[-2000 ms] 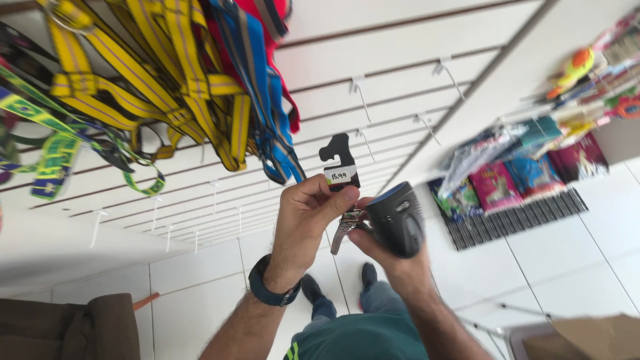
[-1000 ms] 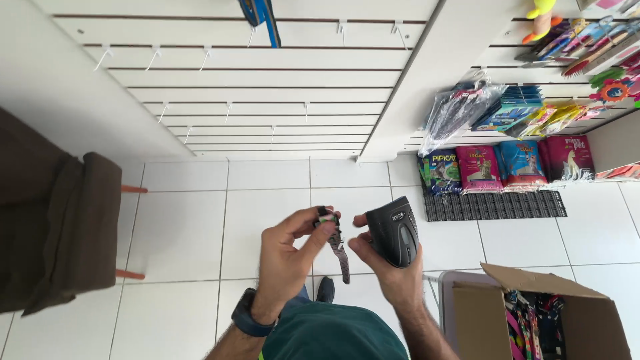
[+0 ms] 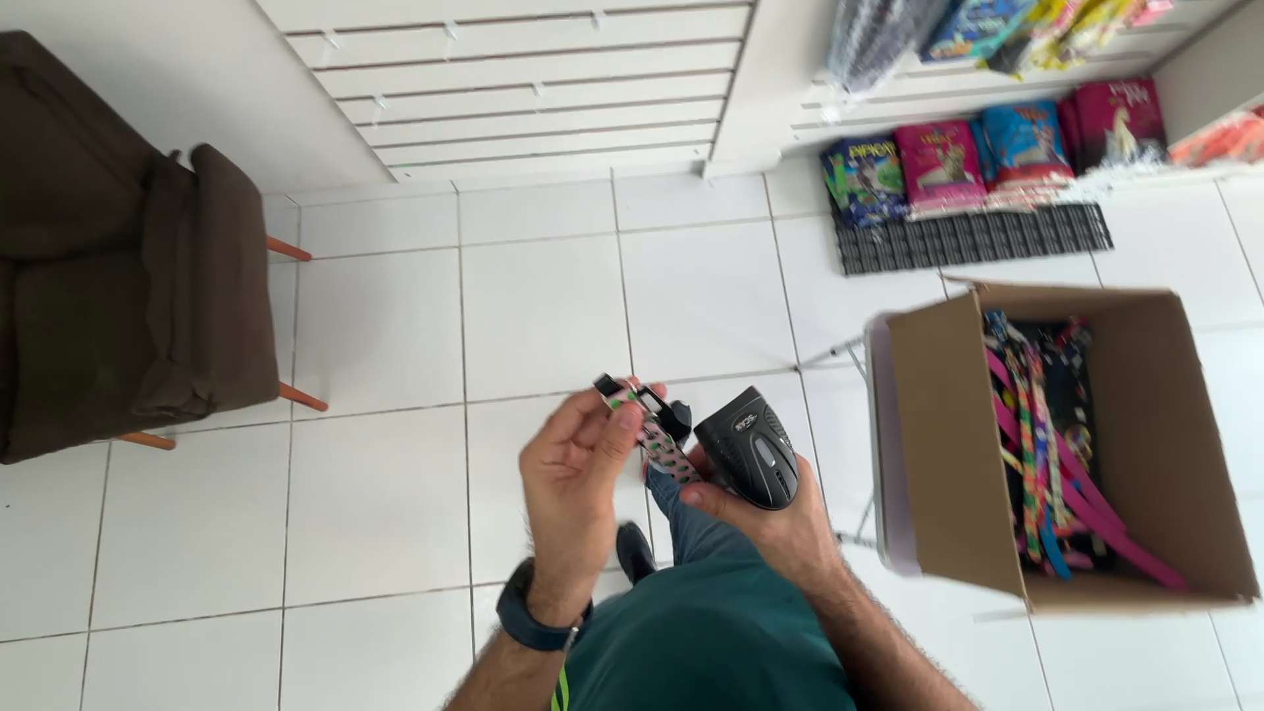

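A pink patterned pet collar [image 3: 667, 449] with a dark buckle end is pinched between the thumb and fingers of my left hand [image 3: 583, 454], which wears a dark wristwatch [image 3: 538, 604]. The collar's lower end reaches the fingertips of my right hand [image 3: 780, 523]. In that hand lies a black handheld barcode scanner [image 3: 755, 449], its top facing up. The two hands are close together in front of my body, and a black piece hangs beside the collar between them. My right fingers are mostly hidden under the scanner.
At right, an open cardboard box [image 3: 958, 464] of colourful straps sits on a light folding table [image 3: 894, 444]. Bagged pet products [image 3: 938, 168] stand by a black grate [image 3: 978, 240]. A brown armchair [image 3: 217, 286] is at left; a slatted wall panel [image 3: 553, 79] with hooks is ahead.
The view has swung down and away from the hanging yellow and blue harnesses. The black tag seen earlier in my left hand no longer faces the camera. Both hands keep their holds.
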